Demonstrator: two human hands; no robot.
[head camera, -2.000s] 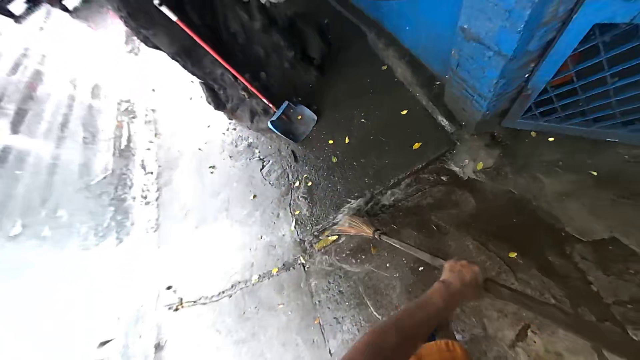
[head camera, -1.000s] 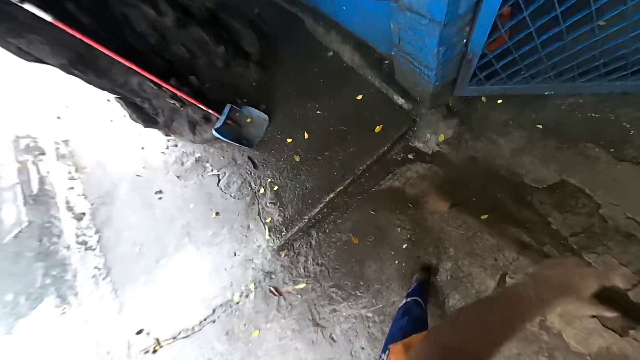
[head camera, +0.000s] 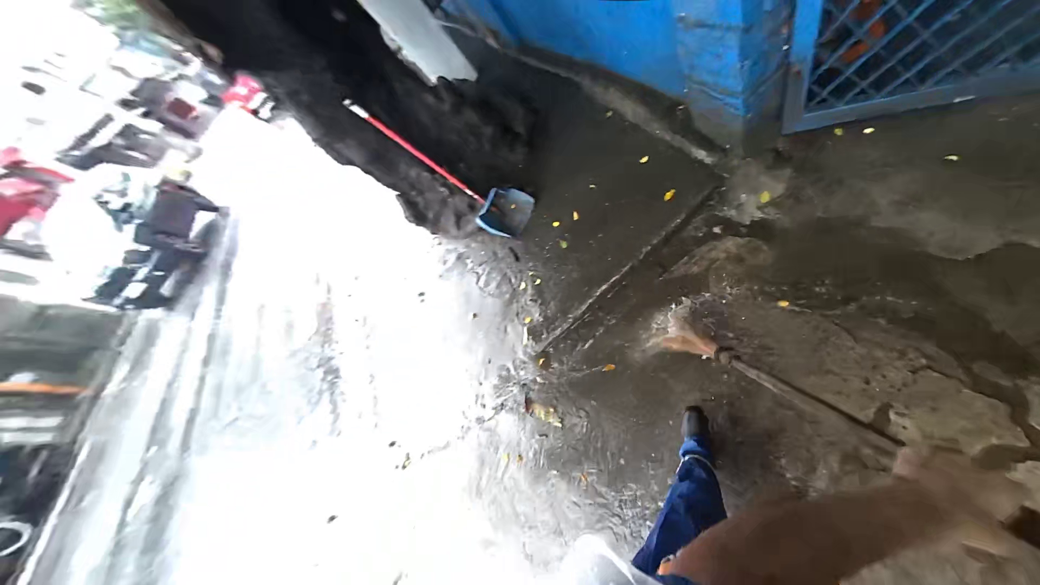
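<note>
A broom (head camera: 691, 343) with light brown bristles touches the wet concrete, its bristles blurred. Its long wooden handle slants down to the right, where my left hand (head camera: 934, 475), also blurred, is closed around it. My left forearm crosses the lower right of the view. The handle's upper end runs out of view, and my right hand cannot be seen. Up and to the left of the bristles, a blue dustpan (head camera: 508, 213) with a long red and white handle lies by a dark heap. Small yellow leaves (head camera: 669, 195) are scattered on the ground.
A raised concrete edge (head camera: 626, 272) crosses the ground. Behind stand a blue wall (head camera: 601, 36) and a blue lattice gate (head camera: 910, 61). My shoe (head camera: 695, 422) is below the broom. On the bright road at left, a person (head camera: 175, 211) is beside blurred vehicles.
The broom, out of view one second ago, shows again with its bristles on the ground. The view has swung toward the road, bringing in a person and vehicles.
</note>
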